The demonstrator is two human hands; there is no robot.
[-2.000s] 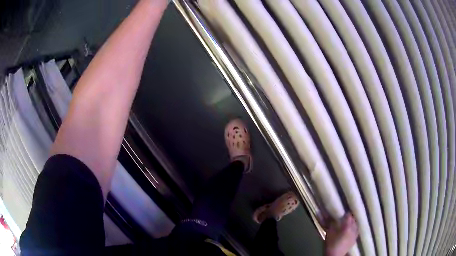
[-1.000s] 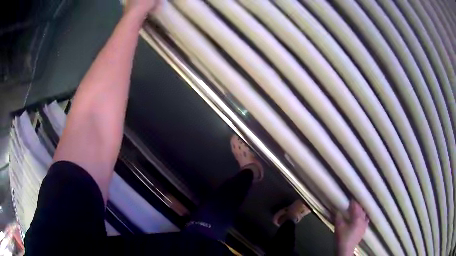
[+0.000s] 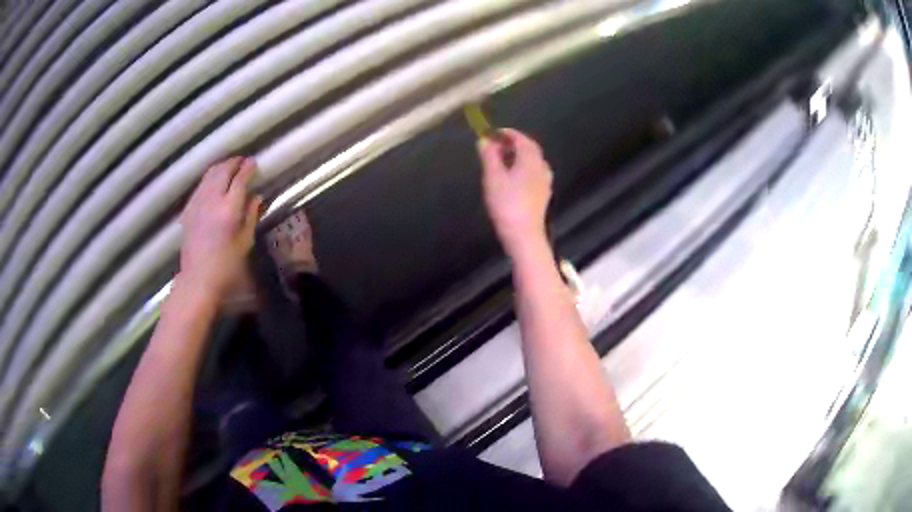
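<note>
Cream covered bars (image 3: 300,112) run in curved parallel rows across the upper left, with a shiny metal rail (image 3: 335,172) along their near edge. My left hand (image 3: 218,215) is bare, its fingers bent over the outermost covered bar and its thumb on the rail side. My right hand (image 3: 517,180) is bare and raised off the rack, over the floor gap, with fingers curled. A short yellow strip (image 3: 479,121) shows just beyond its fingertips; whether the hand pinches it or it lies behind is unclear. The picture is blurred.
Dark floor (image 3: 400,225) lies between the racks. A second rack with pale sheets (image 3: 690,330) and dark rails stands to the right, close to my right forearm. One foot in a pale clog (image 3: 292,240) stands by the rail under the bars.
The view has turned, so the covered bars now lie upper left instead of right. My right hand has left the bars and is raised over the gap. My left hand now shows nearer my body.
</note>
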